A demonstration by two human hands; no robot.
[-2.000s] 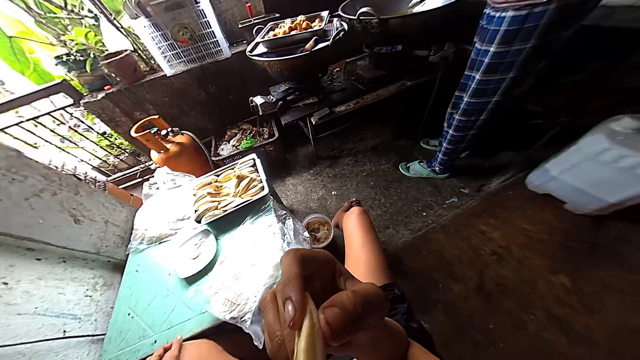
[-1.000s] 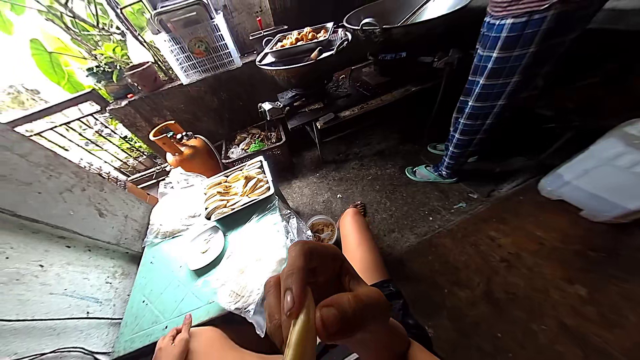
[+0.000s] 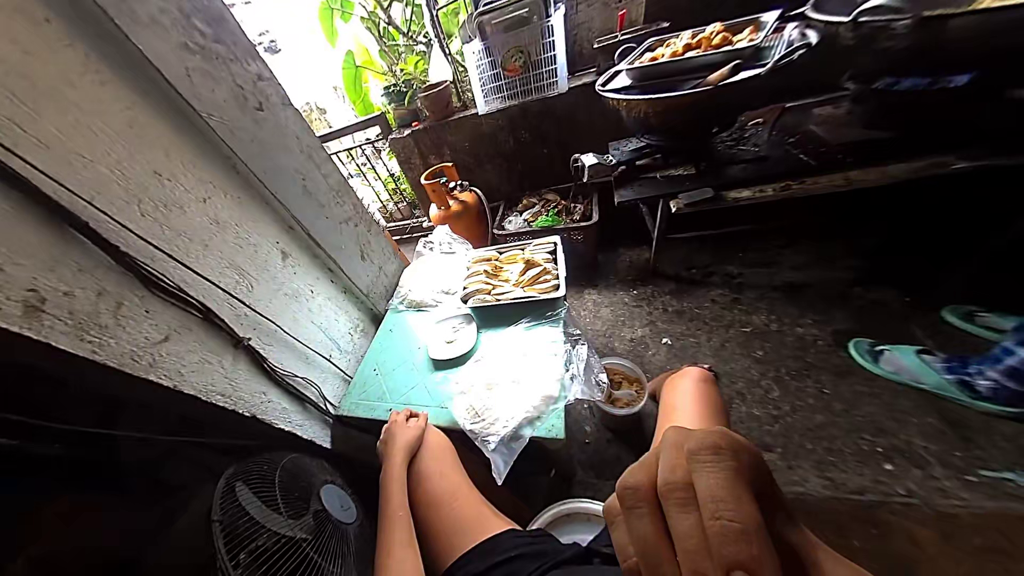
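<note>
My left hand [image 3: 402,436] rests on my left knee beside the front edge of the green table [image 3: 384,376], and nothing shows in it. Close to the camera, at the lower right, my right hand [image 3: 696,500] has its fingers curled with the back of the hand toward me; whether it holds something is hidden. On the table are a tray of banana slices [image 3: 516,272], a small white plate [image 3: 452,336], a clear plastic bag of white contents [image 3: 508,376] and another such bag [image 3: 432,276]. A tub of brown contents [image 3: 622,386] stands beside the table.
A fan [image 3: 284,512] is at the lower left and a white bucket [image 3: 570,520] between my legs. Beyond the table are an orange gas cylinder [image 3: 458,208] and a crate of refuse [image 3: 552,216]. A wok [image 3: 640,88] stands behind; a person's slippered foot [image 3: 912,372] is at right.
The pale slender piece seen in my right hand earlier no longer shows, and that hand has turned its back toward me. The view has swung left, bringing the fan into sight.
</note>
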